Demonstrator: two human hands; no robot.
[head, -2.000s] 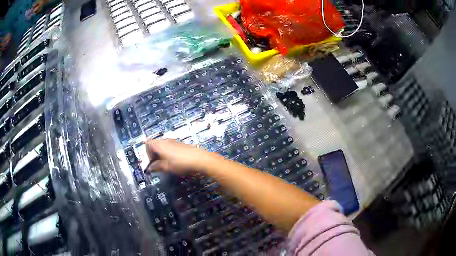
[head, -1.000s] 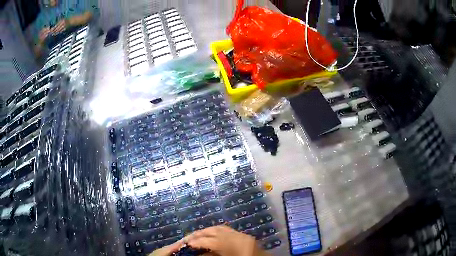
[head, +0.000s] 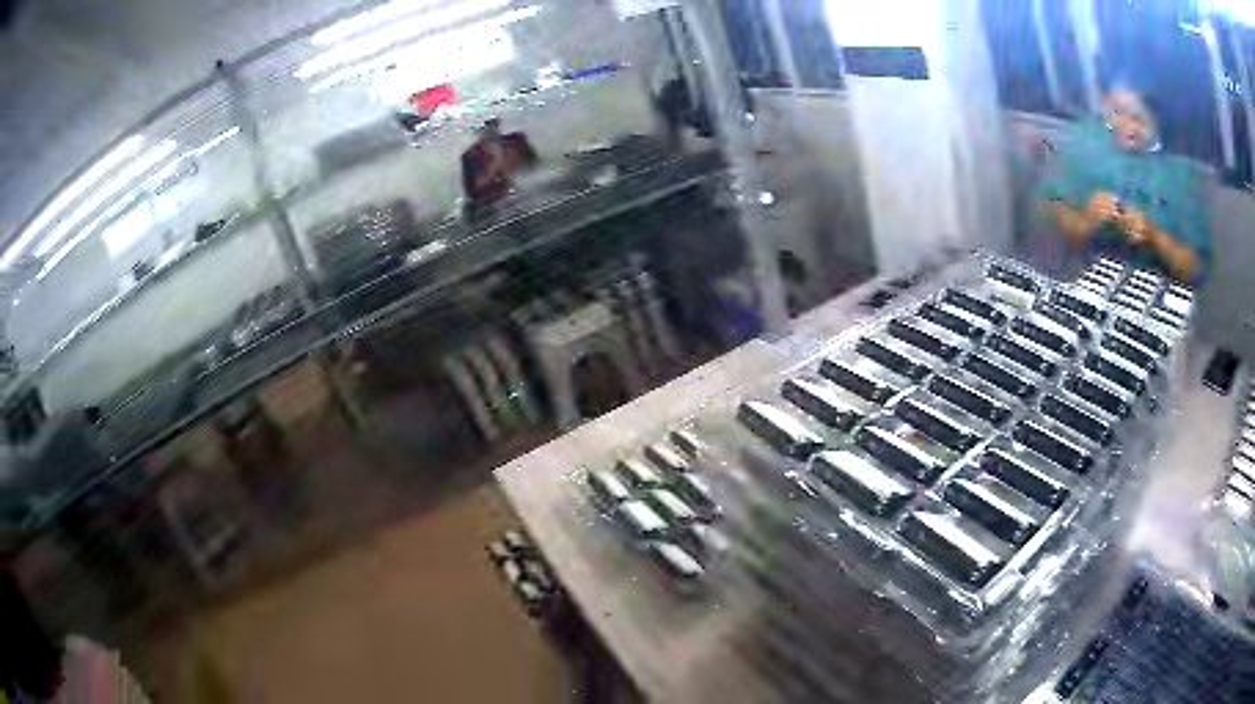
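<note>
A high stack of clear blister trays (head: 950,605) stands on the table, its top tray holding three columns of black-and-white device units (head: 977,387). Several loose units (head: 641,517) lie on the table left of the stack. A corner of the tray of small dark parts (head: 1163,646) shows at the bottom right. Neither of my hands can be made out; a bit of pink cloth shows at the bottom left edge. The picture is blurred.
The pale table's (head: 551,475) left edge and corner face a brown floor (head: 372,619). A person in a teal top (head: 1135,193) is across the table. A dark phone (head: 1219,370) lies at the right. Another person (head: 496,168) is behind glass, far back.
The view has swung left and up, off the yellow bin, the red bag and most of the parts tray. The hand seen before is out of the picture.
</note>
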